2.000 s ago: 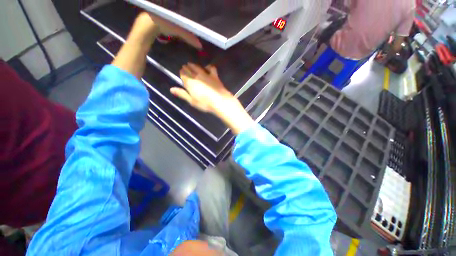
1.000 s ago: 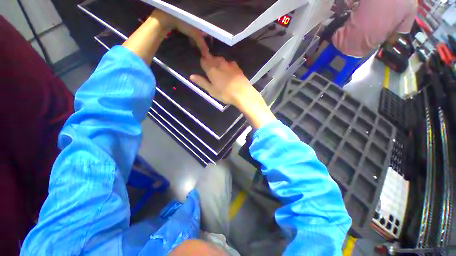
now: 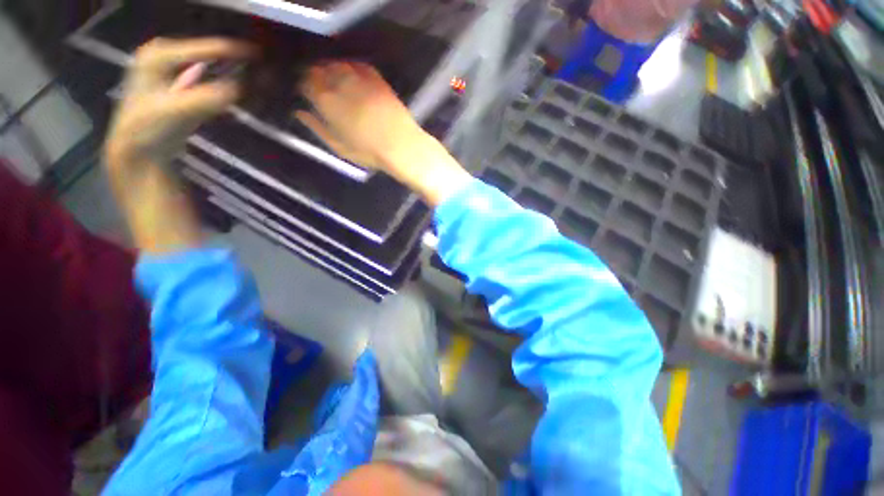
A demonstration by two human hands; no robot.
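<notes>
The test rack's black, white-edged shelves [image 3: 320,199] are stacked at the upper left and centre, blurred. My left hand [image 3: 174,102] is raised at the left ends of the shelves, fingers curled; a small dark thing may be at the fingertips, but blur hides whether it is held. My right hand [image 3: 354,111] lies over a black shelf, fingers forward, its fingertips in shadow; I cannot tell if it touches or holds anything. A small red digital readout [image 3: 457,84] glows at the rack's right side.
A grey compartment tray [image 3: 620,184] stands right of the rack. Beyond it are a white hole tray [image 3: 739,291], a wire rack [image 3: 824,242] and a blue bin [image 3: 803,450]. A blue stool [image 3: 603,60] stands under a seated person. Someone's dark red sleeve [image 3: 63,329] is at left.
My left hand has come out from under the upper shelf and moved left. My right hand sits further left in the picture. The view has shifted, and the blue bin now shows at lower right.
</notes>
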